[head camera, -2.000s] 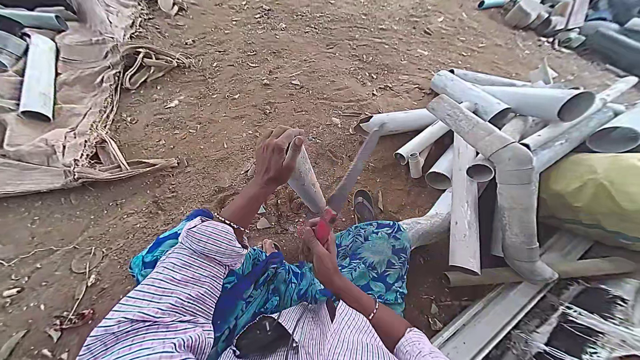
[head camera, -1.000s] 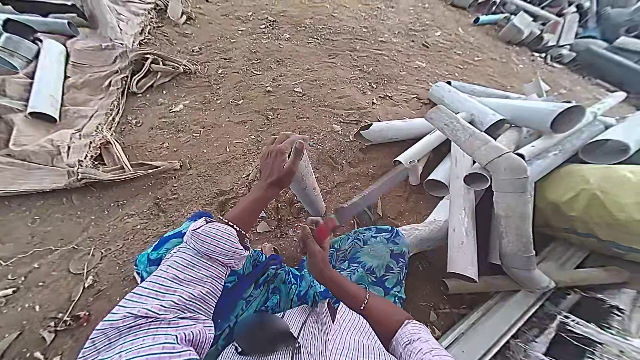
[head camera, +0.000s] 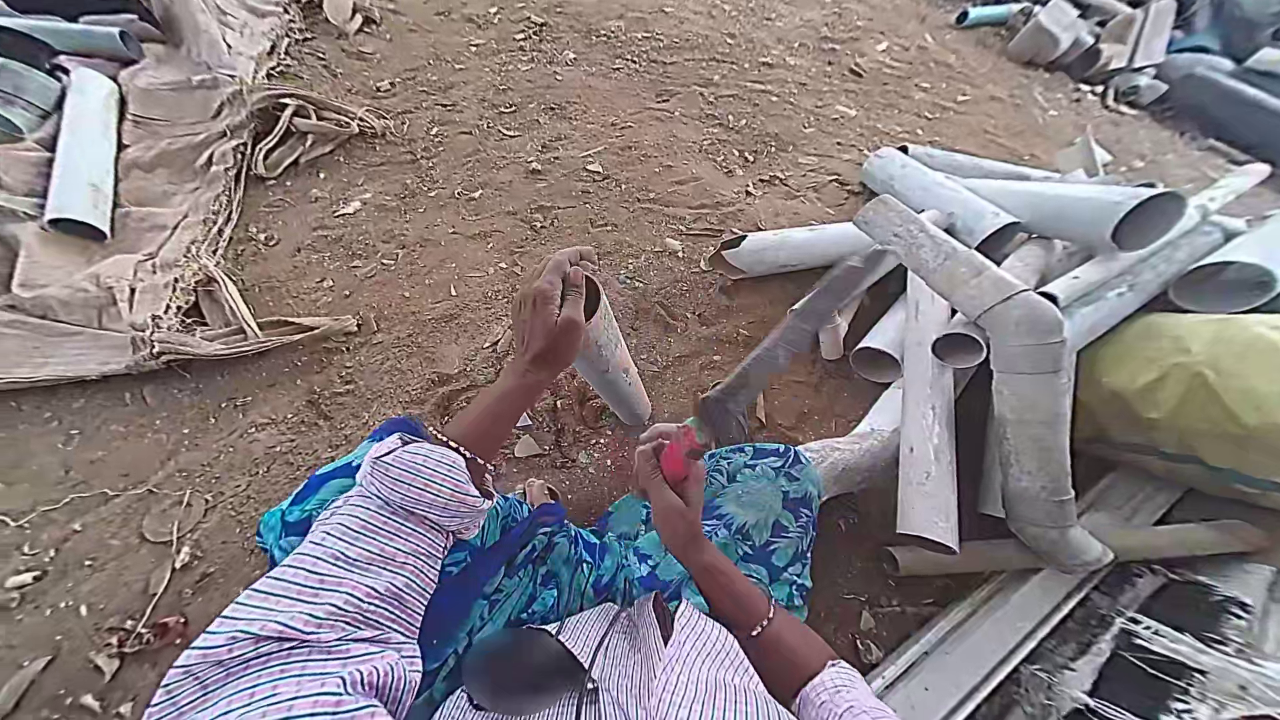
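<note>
My left hand (head camera: 550, 318) rests at the open upper end of a short, whitish plastic pipe piece (head camera: 612, 360), thumb at its rim. The pipe stands tilted, its lower end on the dirt. To the right, my right hand (head camera: 672, 475) is closed around the red handle (head camera: 681, 452) of a long-bladed tool. Its broad grey blade (head camera: 790, 335) is blurred and points up and right, away from the pipe, toward the pile. Whether it is a knife or a saw cannot be told.
A pile of grey plastic pipes (head camera: 930, 430) with an elbow-jointed pipe (head camera: 1030, 350) lies at right, beside a yellow sack (head camera: 1185, 390). At upper left, a pipe (head camera: 84, 150) lies on sackcloth (head camera: 180, 160). More scrap pipes (head camera: 1225, 105) are at upper right.
The blade has swung from pointing steeply up near the pipe, through a lower angle to the right, to up and right now. My left hand has stayed at the pipe.
</note>
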